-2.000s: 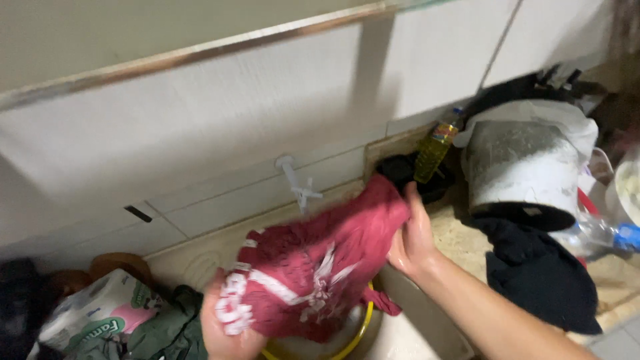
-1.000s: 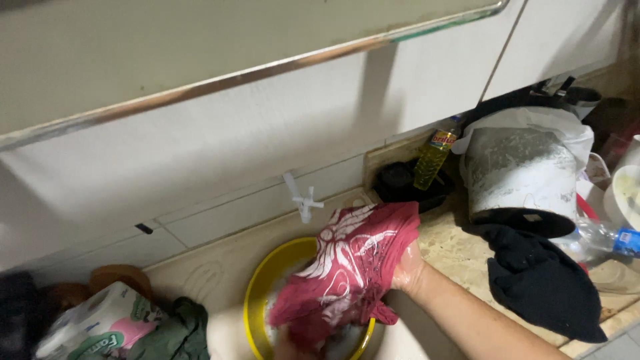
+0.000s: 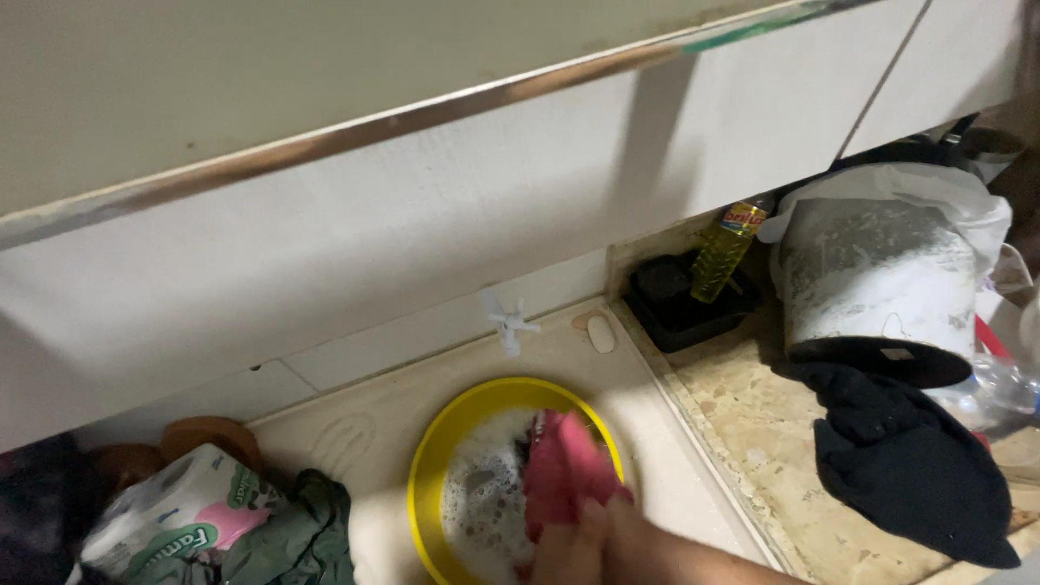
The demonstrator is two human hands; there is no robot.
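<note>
A yellow basin (image 3: pixel 424 471) with soapy, foamy water stands in the pale sink below a white plastic tap (image 3: pixel 509 325). Over its right side, the red cloth (image 3: pixel 561 471) is bunched up, blurred by motion. My right hand (image 3: pixel 630 532) comes in from the lower right and is closed on the cloth. My left hand (image 3: pixel 561 556) is close beside it at the bottom edge, its fingers against the cloth; most of it is hidden or cut off. The cloth's white print is mostly folded out of sight.
A bar of soap (image 3: pixel 601 333) lies at the sink's back right corner. A black tray (image 3: pixel 678 329) holds a yellow dish-soap bottle (image 3: pixel 723 252). Farther right are a stained white bucket (image 3: pixel 886 276) and a black cloth (image 3: pixel 902 463). A plastic-wrapped pack (image 3: pixel 183 512) and green cloth (image 3: pixel 313 520) lie left.
The red cloth was spread between both hands, showing its white print; it is now bunched low over the basin. My hands have come together, and more of the basin shows.
</note>
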